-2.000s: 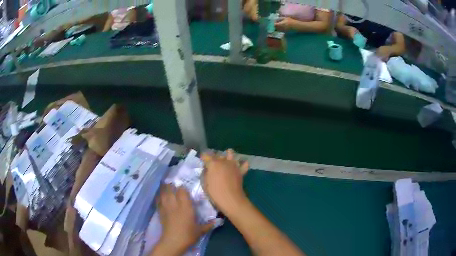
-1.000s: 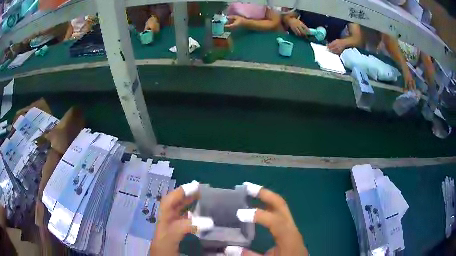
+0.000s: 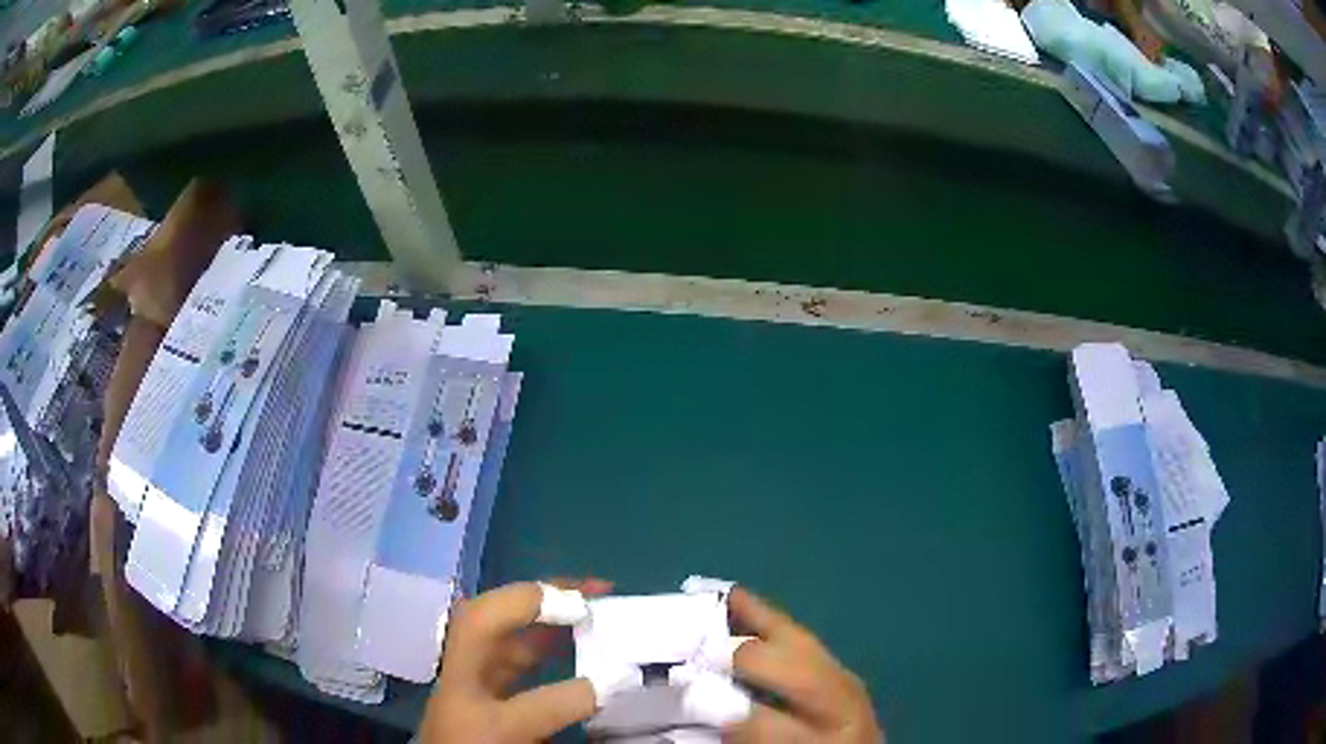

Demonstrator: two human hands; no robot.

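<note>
A folding carton (image 3: 649, 631) is held between both hands at the bottom centre. Its white end faces me, with a small dark gap below the middle. My left hand (image 3: 512, 661) grips its left side and my right hand (image 3: 782, 666) grips its right side. White wraps on the fingertips blend with the white flaps. The carton's lower part is cut off by the picture's edge. Flat carton blanks lie at the left in a large fanned pile (image 3: 218, 436) and a pile beside it (image 3: 415, 480).
A smaller pile of blanks (image 3: 1142, 509) lies at the right of the green bench. A brown shipping carton (image 3: 182, 262) with blanks stands far left. A metal post (image 3: 381, 146) meets the bench rail (image 3: 698, 295). Beyond is the sunken belt, with a long carton (image 3: 1117, 131) at its far edge.
The held carton showed an open grey inside; now a white end covers most of it. Before that, the hands were at the left pile. The view has tilted down.
</note>
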